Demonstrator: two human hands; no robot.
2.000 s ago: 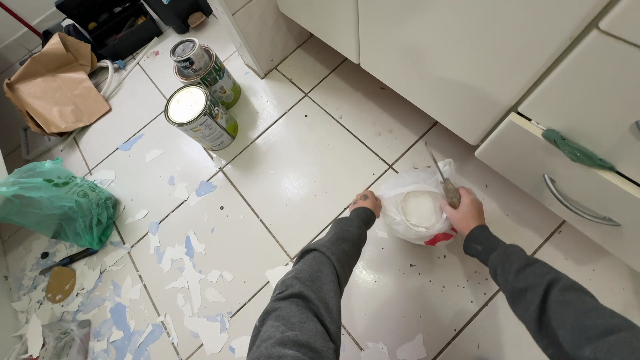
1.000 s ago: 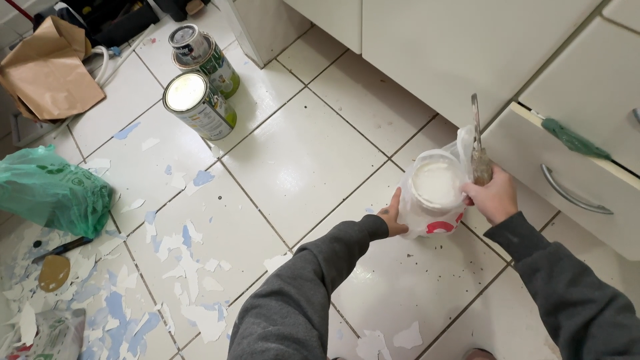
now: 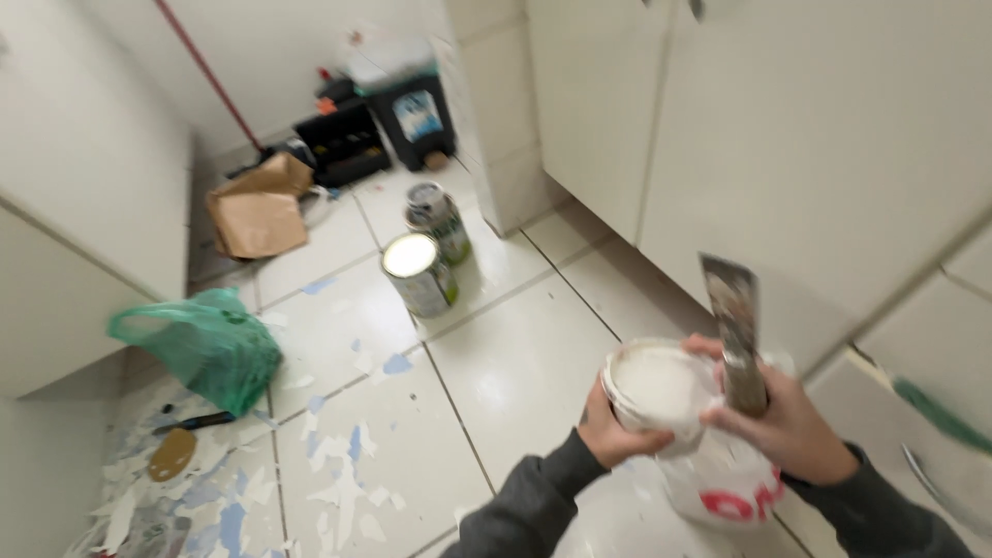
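Note:
My left hand [image 3: 616,426] holds a round white plastic tub [image 3: 659,384] from its left side. White matter shows in the tub's open top. My right hand [image 3: 790,426] grips the handle of a putty knife [image 3: 732,318], its stained blade pointing up, and its fingers also touch the tub's right rim. Below the tub hangs or lies a white plastic bag [image 3: 721,488] with red print; whether it still touches the tub is hard to tell.
Paint cans [image 3: 422,287] stand on the tiled floor near a wall corner. A green plastic bag [image 3: 225,349], a sanding disc [image 3: 172,455] and paint flakes [image 3: 341,480] lie at left. Behind are a paper bag [image 3: 260,213] and a black bin [image 3: 415,116]. Cabinets [image 3: 775,155] line the right, one drawer ajar.
The tub, surrounded by the white bag earlier, now shows above it between my hands. My left hand has gone from the bag's side to the tub. The view has tilted up.

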